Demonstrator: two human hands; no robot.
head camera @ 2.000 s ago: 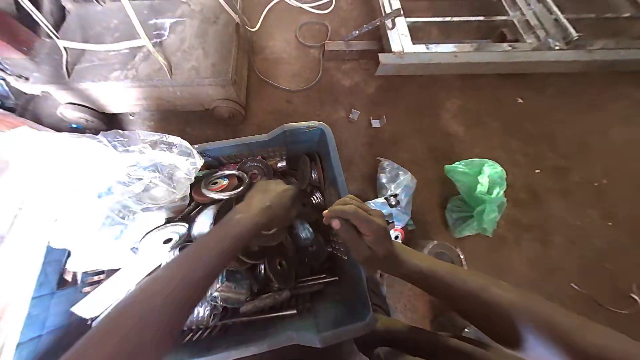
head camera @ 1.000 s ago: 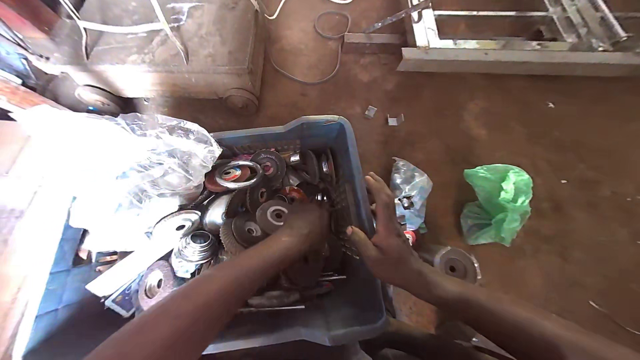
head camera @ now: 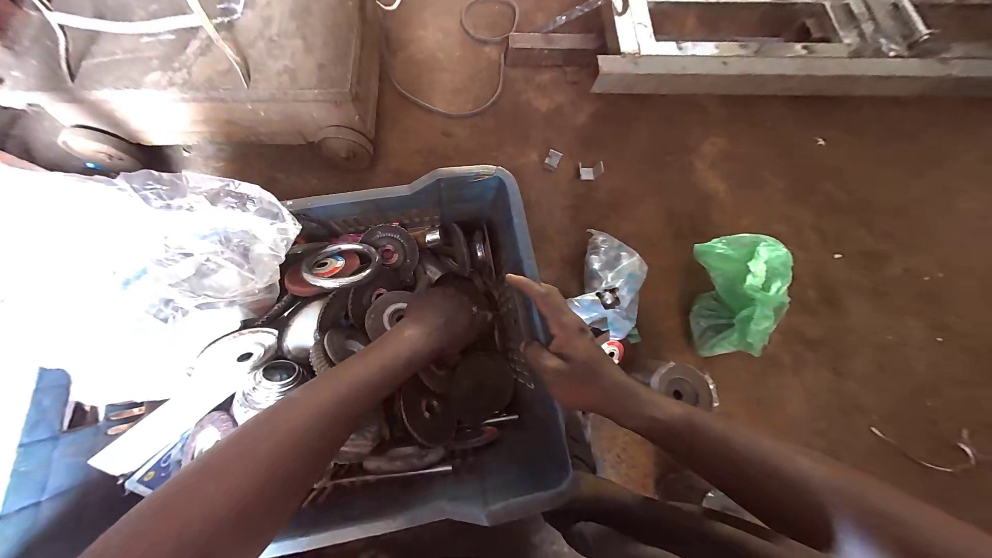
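Note:
A blue plastic crate holds a jumble of worn grinding discs, metal rings and other metal parts. My left hand reaches down among the discs near the crate's right side; its fingers are hidden, so its grip does not show. At the crate's right rim rests my right hand, thumb and fingers apart, with nothing in it. Clear plastic bags lie over the crate's left part. Near the left forearm is a stack of shiny metal rings.
Right of the crate lie a clear plastic bag, a green plastic bag and a round disc on the dirt floor. A metal frame is at the top right. A wheeled metal box stands behind the crate.
My left hand has moved deeper among the discs, toward the crate's right side. My right hand, earlier curled by the rim, now has its fingers spread there.

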